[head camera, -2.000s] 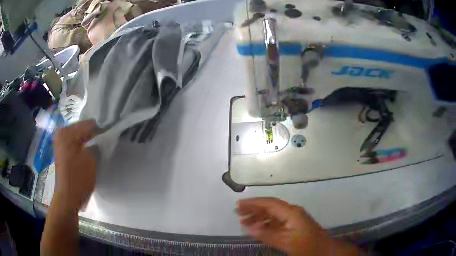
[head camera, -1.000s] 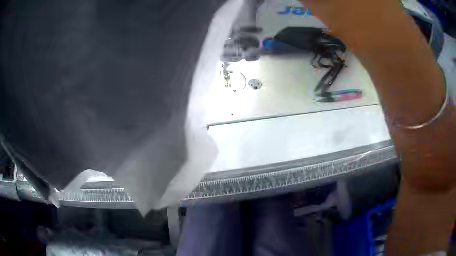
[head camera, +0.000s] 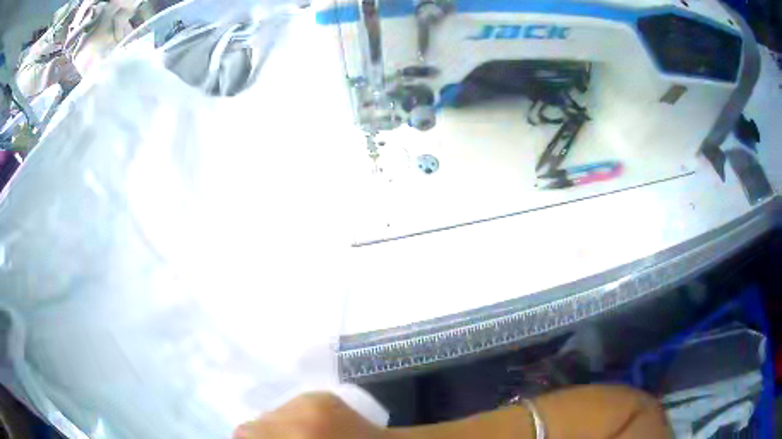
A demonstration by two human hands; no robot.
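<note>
A white fabric panel [head camera: 111, 223] spreads over the left half of the table and hangs over its front edge, with strong glare on it. My right hand [head camera: 313, 417] is at the bottom, partly cut off by the picture's edge. It is closed on the panel's near edge, and a bit of cloth shows beside the knuckles. My left hand is not in view. The white sewing machine [head camera: 617, 103] stands to the right of the panel. Its presser foot and needle area [head camera: 373, 146] is washed out by the lamp.
Grey cloth [head camera: 225, 62] lies behind the panel. Black scissors [head camera: 562, 141] and blue and pink snips [head camera: 593, 173] lie on the machine bed. A measuring tape [head camera: 480, 333] runs along the front table edge. A blue bin [head camera: 759, 300] with cloth is below right.
The dark grey cloth raised close to the camera is gone from there, and the white panel now spreads at left. My right hand has come down from the upper right to the bottom.
</note>
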